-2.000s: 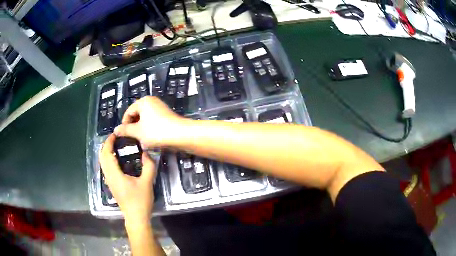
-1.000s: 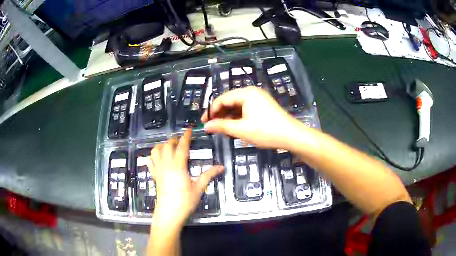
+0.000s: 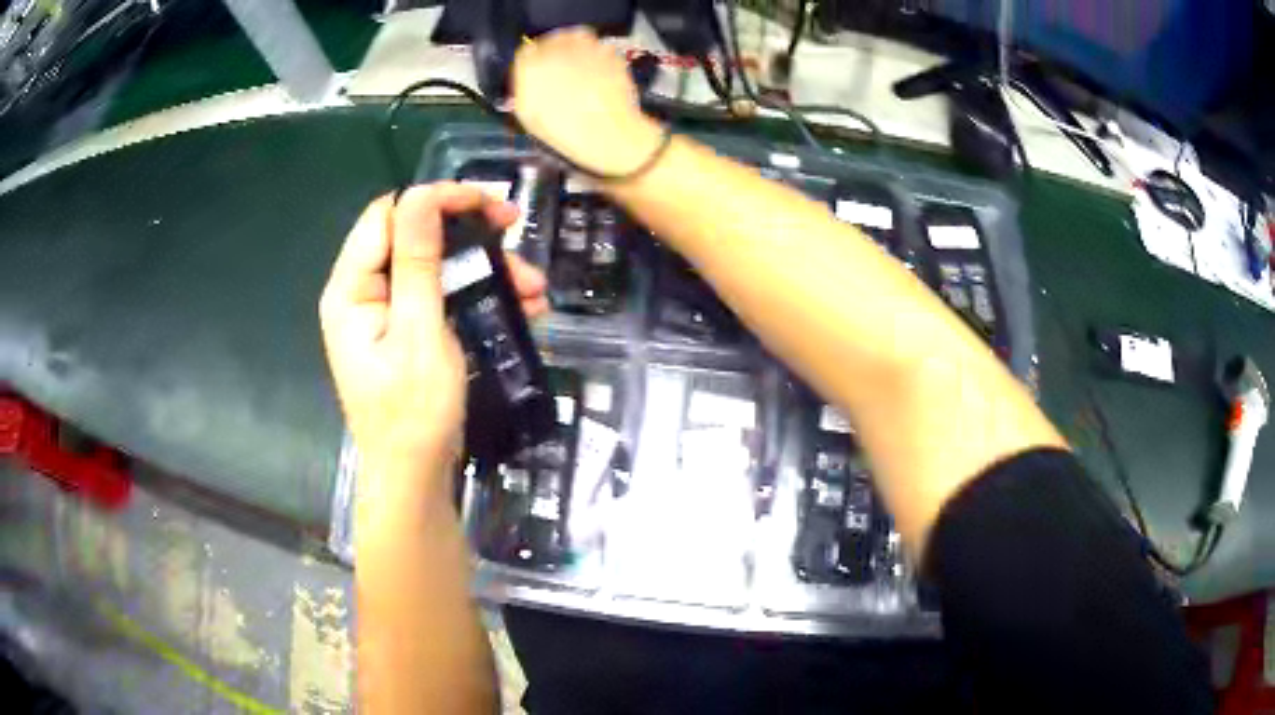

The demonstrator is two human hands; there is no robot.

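Observation:
My left hand (image 3: 399, 321) holds a black phone (image 3: 490, 328), tilted above the left part of the clear blister tray (image 3: 699, 610). A white label shows on the phone's upper part. My right hand (image 3: 576, 98) is at the back of the bench, beyond the tray, by dark equipment; it is blurred and its fingertips are hidden. A thin black cable (image 3: 450, 87) loops from near my left hand towards my right wrist. Other black phones (image 3: 587, 245) lie in the tray pockets. A bright lower middle pocket (image 3: 685, 489) shows no phone, only a white slip.
At right on the green mat lie a small black item with a white label (image 3: 1147, 356) and a white-grey barcode scanner (image 3: 1242, 440) with its black cord. A mouse (image 3: 1172, 198), white paper, cables and a monitor (image 3: 1147, 56) are at the back. Red stools show at both sides.
My left hand has lifted a phone from the tray and moved left. My right hand has moved from above the tray to the back left. The view has shifted, so the tray appears further right.

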